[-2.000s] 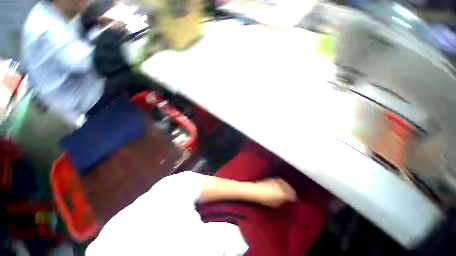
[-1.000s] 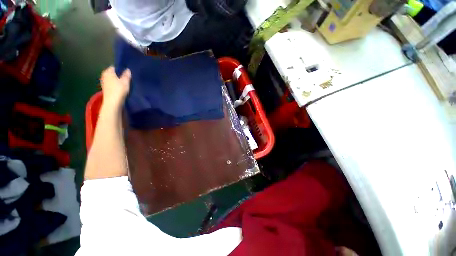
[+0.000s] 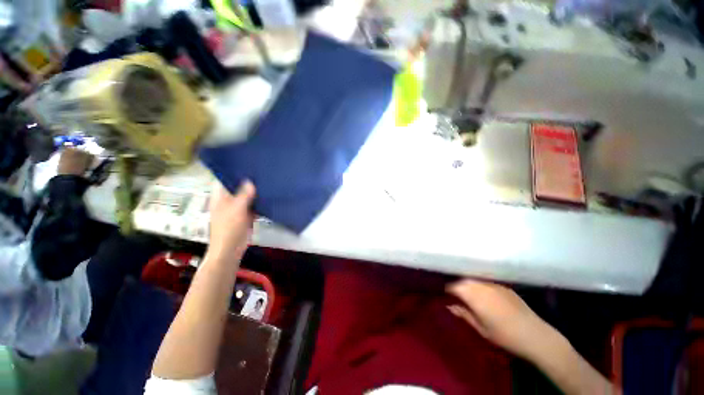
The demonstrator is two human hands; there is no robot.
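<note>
My left hand [image 3: 233,216] grips the lower left edge of a navy fabric panel [image 3: 313,131] and holds it over the left part of the white table [image 3: 463,239]. The panel is spread flat and slightly blurred. My right hand [image 3: 490,307] rests at the dark red apron [image 3: 386,339] on my lap, fingers slightly bent; I see nothing in it. The sewing machine [image 3: 617,92] stands at the right, with its presser foot area [image 3: 468,129] lit and a lime-green tag [image 3: 407,96] beside the panel.
A smartphone [image 3: 557,166] lies under the machine arm. A second, yellowish machine [image 3: 147,104] stands at left, near another person's dark sleeve [image 3: 66,224]. The red basket [image 3: 174,270] with a brown board [image 3: 251,351] is below left. Another basket [image 3: 617,347] is at lower right.
My left hand has brought a navy panel from the board on the red basket up to the table. The view has swung right, and my right hand now shows more fully.
</note>
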